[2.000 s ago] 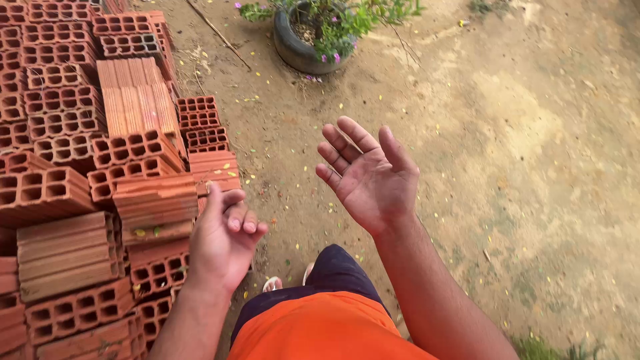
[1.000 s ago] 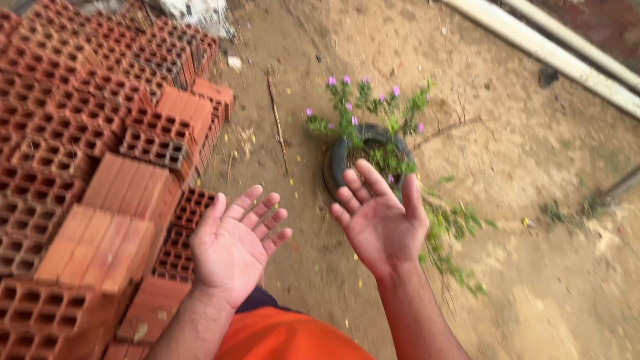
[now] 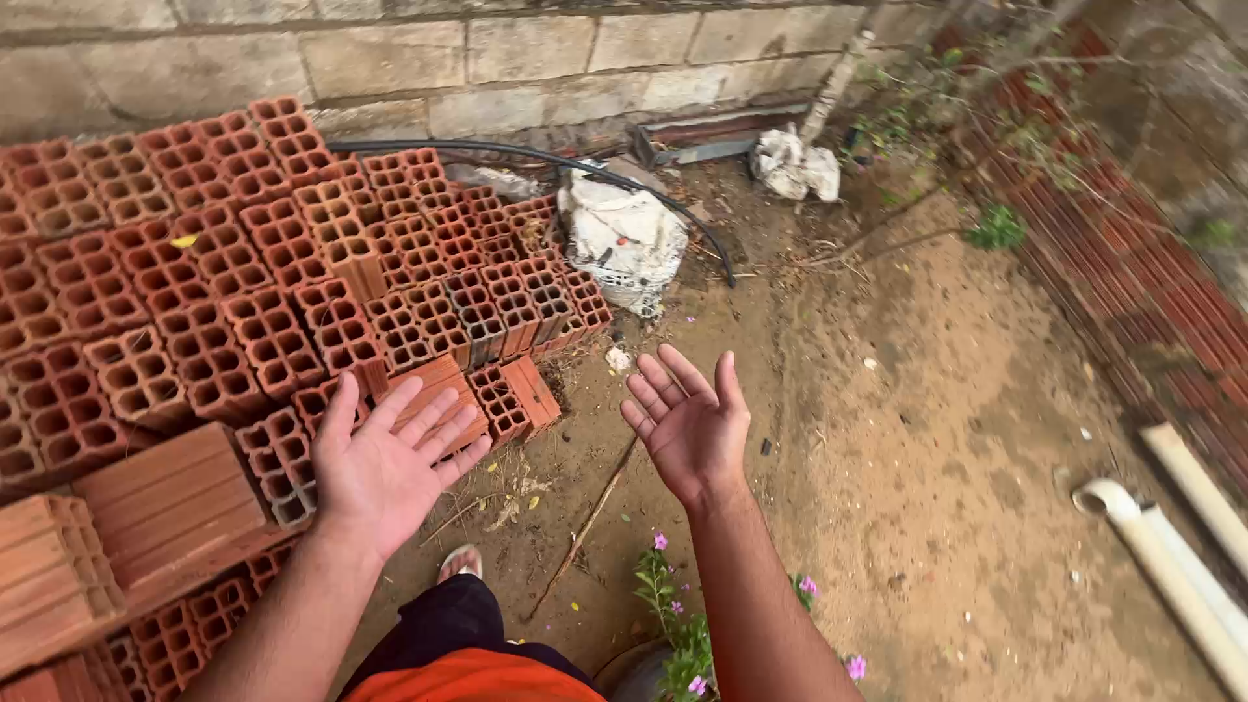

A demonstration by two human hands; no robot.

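Observation:
My left hand (image 3: 385, 468) is held palm up with its fingers spread and nothing in it, in front of a large stack of red hollow clay bricks (image 3: 278, 336). To its right, my right hand (image 3: 687, 424) is also palm up, fingers apart, holding nothing, over the bare dirt ground. A loose brick lying on its side (image 3: 175, 502) sits left of my left forearm. Below my right hand, a flowering plant (image 3: 673, 604) with pink blooms grows in a dark round planter, partly hidden by my forearm.
A block wall (image 3: 526, 49) runs behind the stack. A white sack (image 3: 624, 234) and a black hose (image 3: 546, 156) lie at its end. A stick (image 3: 585, 531) is on the dirt. White plastic pipes (image 3: 1160, 575) lie at right, near stacked reddish roofing tiles (image 3: 1121, 244).
The view has swung forward and up, bringing in the wall, sack and hose. My left hand, partly curled two seconds ago, has its fingers spread. The potted plant now appears lower in view.

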